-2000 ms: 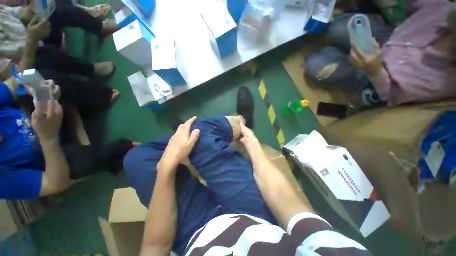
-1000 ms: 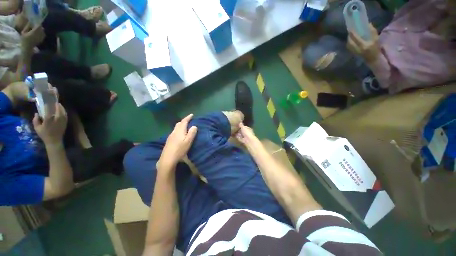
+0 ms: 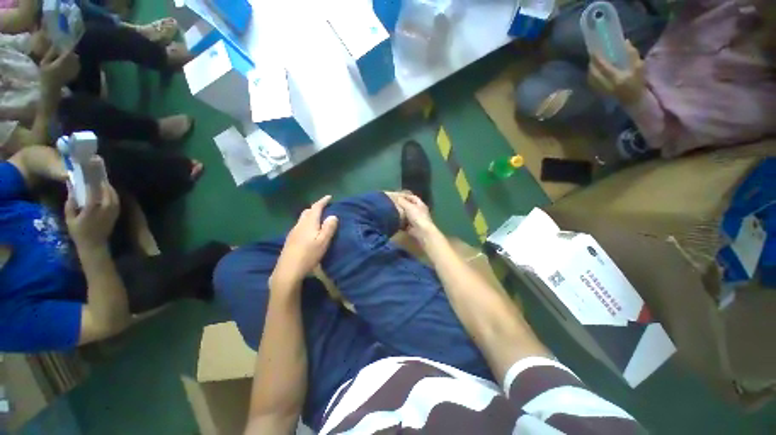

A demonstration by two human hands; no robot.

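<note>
My left hand [image 3: 305,240] rests on my raised knee with its fingers apart and nothing in it. My right hand [image 3: 413,217] is at my lower leg below the rolled trouser; its fingers are bent against the skin and partly hidden, and no object shows in it. In front of me, blue-and-white retail boxes [image 3: 274,100] stand on the white table [image 3: 336,127]. At the table's near left corner is an open white box [image 3: 242,155] with a white coil at it. A clear poly bag [image 3: 423,32] lies farther back.
A printed white carton [image 3: 579,276] lies on the floor at right, beside a brown carton with blue pieces [image 3: 753,246]. A green bottle [image 3: 504,167] and a dark phone [image 3: 566,171] are near it. An open brown carton [image 3: 225,353] is at lower left. Neighbours at both sides hold white devices.
My left hand stays on the knee. My right hand has shifted slightly on the lower leg. The neighbour at left has turned the white device. The view has moved a little.
</note>
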